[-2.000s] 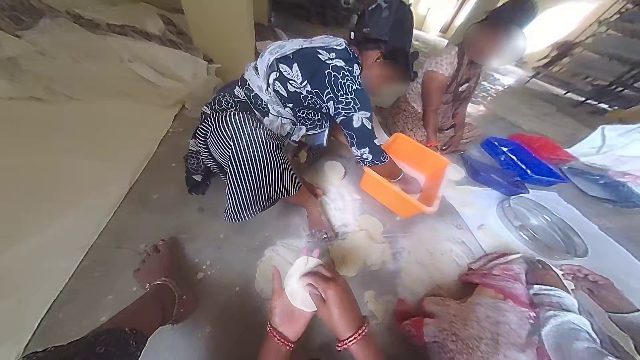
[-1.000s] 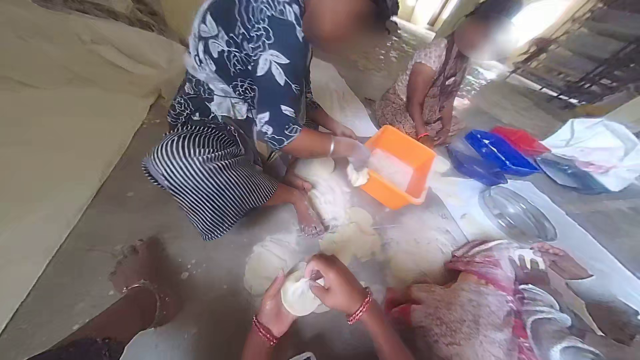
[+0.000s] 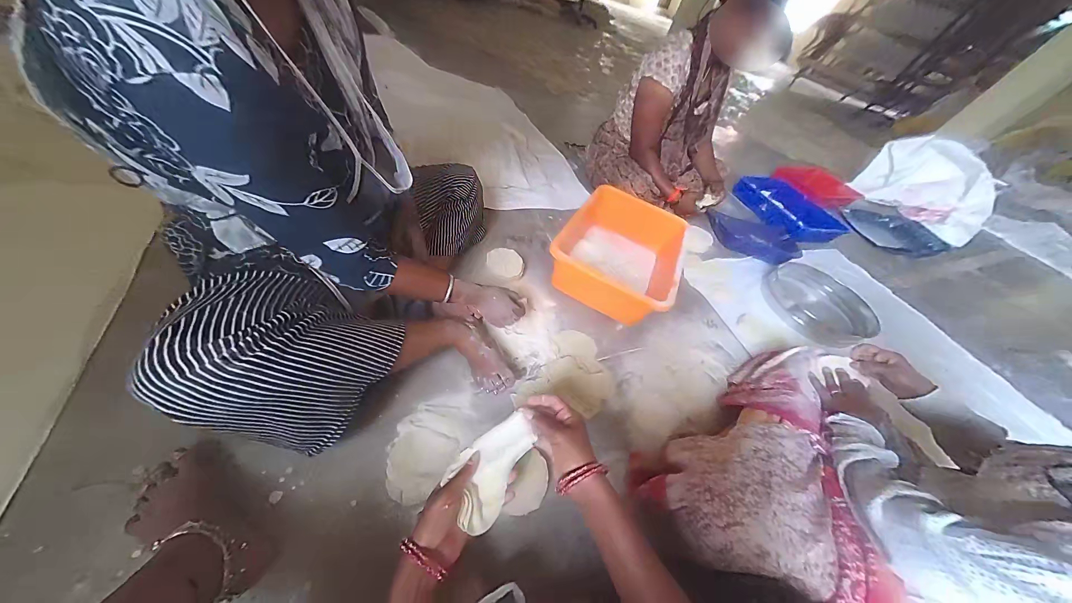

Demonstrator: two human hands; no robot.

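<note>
A limp stack of thin, pale dough rounds hangs between my two hands at the lower middle. My left hand grips its lower left side, and my right hand pinches its upper right end. Just beyond, flat dough rounds lie on the floor to the left, and more rounds lie above my right hand. One round shows behind the held stack, beside my right wrist. White flour is spread near a co-worker's hand.
An orange plastic tub with white flour stands ahead. Co-workers sit at left, far side and right. A round metal tray rests on a white sheet; blue trays and a red tray are beyond. My foot is at lower left.
My hands have drawn apart, and the dough, a flat round in my left palm earlier, now hangs stretched between them. The co-worker at left has moved a hand from the orange tub to the floured floor.
</note>
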